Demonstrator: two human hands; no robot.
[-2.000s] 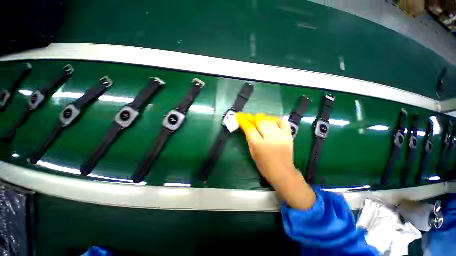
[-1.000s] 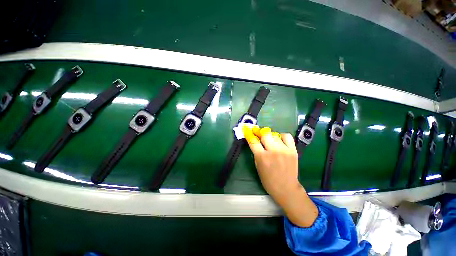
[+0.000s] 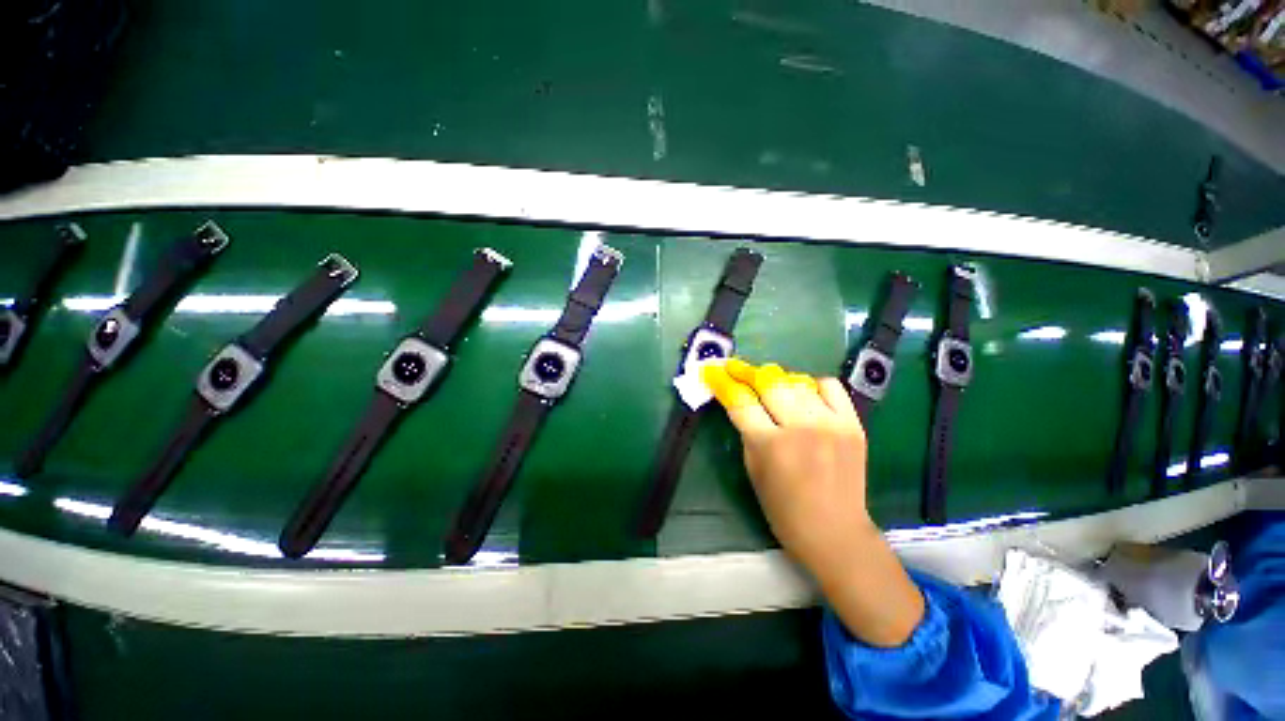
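Observation:
My right hand [image 3: 801, 444], with yellow-orange finger cots on its fingertips, comes from the lower right. Its fingers are closed on a small white wipe [image 3: 693, 386]. The wipe rests at the lower edge of a smartwatch [image 3: 709, 348], whose dark round sensor partly shows above it. This watch lies back up on the green belt, its black strap laid out on a slant. Other watches lie in a row, such as one to the left [image 3: 550, 368] and one just right of my hand [image 3: 871, 371], its lower strap partly hidden by the hand. My left hand is not in view.
Whitish rails [image 3: 423, 594] run along both sides of the green belt. White wipes in a clear bag [image 3: 1078, 634] and a whitish bottle with a metal top [image 3: 1158, 585] stand at the lower right. Blue clothing shows beside them. A plastic-covered tray [image 3: 21, 662] is at the lower left.
The watches have shifted right relative to the view since the first frame. My right hand has moved right with the same watch, and the wipe has gone from over its sensor to its lower edge.

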